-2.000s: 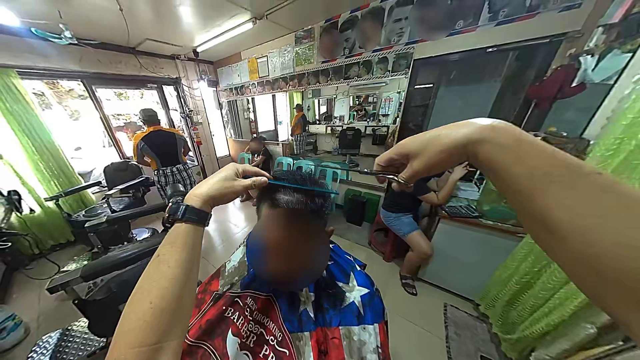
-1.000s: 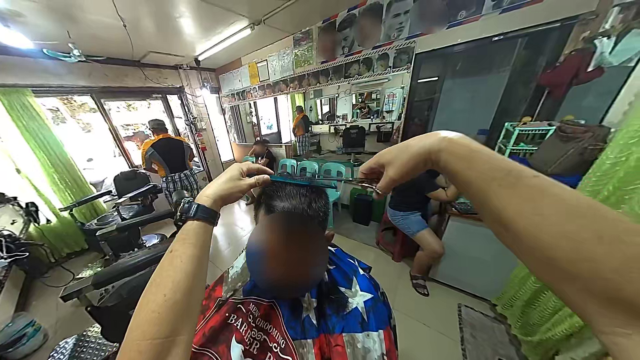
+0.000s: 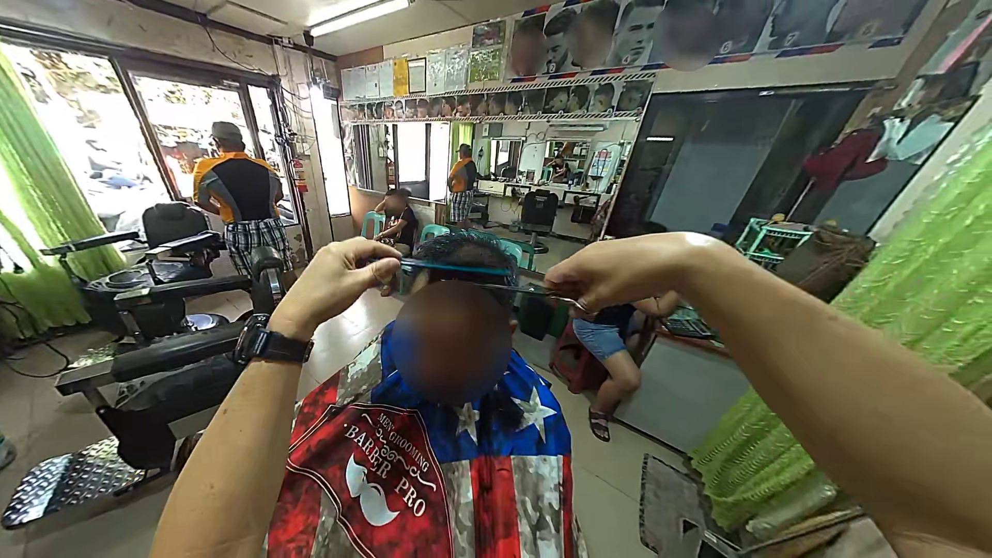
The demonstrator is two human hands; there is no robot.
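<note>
A blue comb (image 3: pixel 457 268) lies level across the front hair of a seated person (image 3: pixel 459 252), its left end pinched by my left hand (image 3: pixel 337 277), which wears a black wristwatch. From the right, my right hand (image 3: pixel 612 271) holds metal hair scissors (image 3: pixel 535 291) by the finger loops, with the blades pointing left just below the comb at the hairline. Whether the blades are apart cannot be told. A barber cape (image 3: pixel 496 496) with stars, red stripes and writing covers the seated person's shoulders and chest.
Black barber chairs (image 3: pixel 170 310) stand at the left, near a standing person (image 3: pixel 236 186). Behind at the right, another person (image 3: pixel 608 349) sits beside a counter (image 3: pixel 674 387). Green curtains (image 3: pixel 837 325) hang at the right. A grey mat (image 3: pixel 670 504) lies on the floor.
The comb and scissors have come down from the top of the hair to the front hairline. Both hands keep hold of their tools.
</note>
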